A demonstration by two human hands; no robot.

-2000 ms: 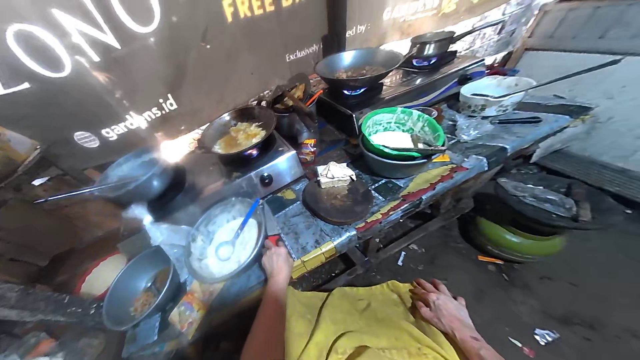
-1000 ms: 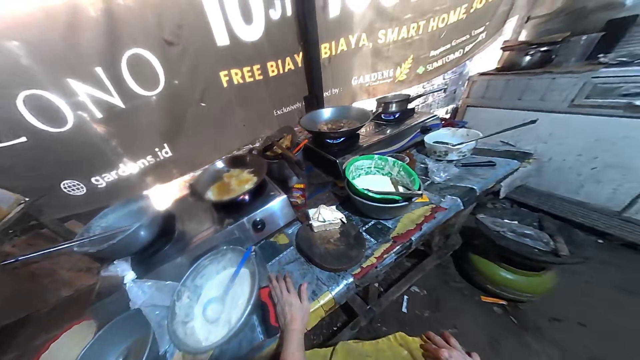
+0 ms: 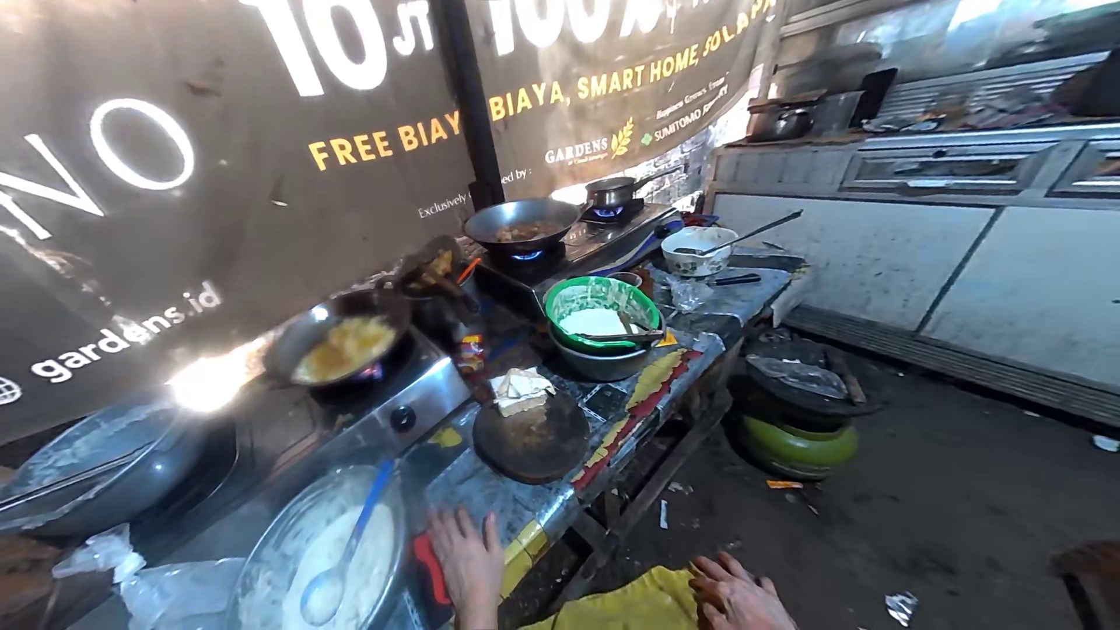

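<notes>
My left hand point(image 3: 468, 556) lies flat on the tiled counter with its fingers apart, beside a red object point(image 3: 430, 567) and right of a metal basin of white batter point(image 3: 350, 560) with a blue-handled ladle point(image 3: 354, 542) in it. My right hand point(image 3: 739, 595) rests, fingers spread, at the edge of a yellow cloth point(image 3: 612, 605) on my lap. Ahead of my left hand, a round wooden board point(image 3: 534, 442) carries a pale block point(image 3: 522, 395) with wrapping on it. Farther back stands a green basin point(image 3: 646, 306) with white batter and a utensil, set in a metal pot point(image 3: 604, 366).
A wok of yellow food point(image 3: 346, 350) sits over a flame at left; another wok point(image 3: 525, 229) and a saucepan point(image 3: 611, 190) are on lit burners behind. A patterned bowl point(image 3: 700, 249) stands farther right. A green gas cylinder point(image 3: 798, 446) is on the floor.
Two seconds ago my left hand was at the red object by the batter basin; it has since spread flat on the counter. The view has swung up and right.
</notes>
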